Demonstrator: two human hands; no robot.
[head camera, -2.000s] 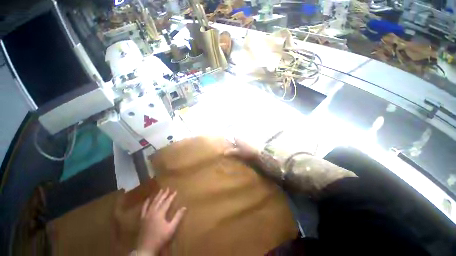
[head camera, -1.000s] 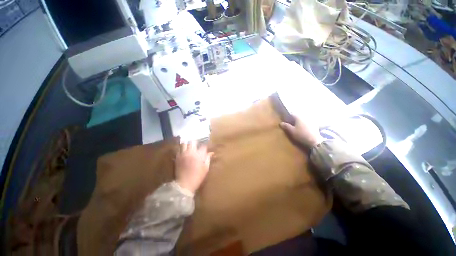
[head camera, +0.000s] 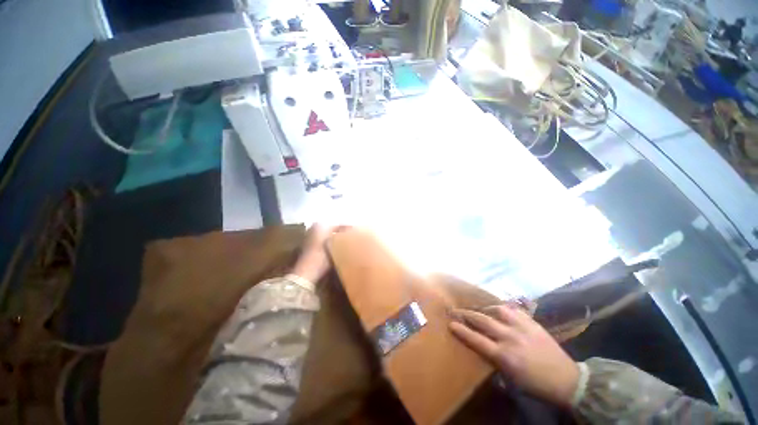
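A large tan-brown bag panel (head camera: 191, 315) lies over the table front and the lap. A smoother orange-brown piece (head camera: 366, 270) with a small dark label (head camera: 401, 327) lies on it, below the white sewing machine head (head camera: 309, 124). My left hand (head camera: 316, 253) is at the upper corner of the orange-brown piece near the needle area, its fingertips partly hidden and washed out by glare; it appears to pinch the edge. My right hand (head camera: 519, 349) lies with its fingers spread on the right part of the orange-brown piece. The needle is not clear.
A teal cloth (head camera: 170, 141) lies left of the machine. Cream bags with tangled cords (head camera: 524, 58) lie at the upper right. A heap of brown material with straps (head camera: 41, 307) is at the far left. A grey metal surface (head camera: 640, 207) is at the right.
The orange-brown piece with the dark label now shows on top of the brown panel. My right hand has moved down toward me. My left hand stays near the needle area, on the fabric's edge.
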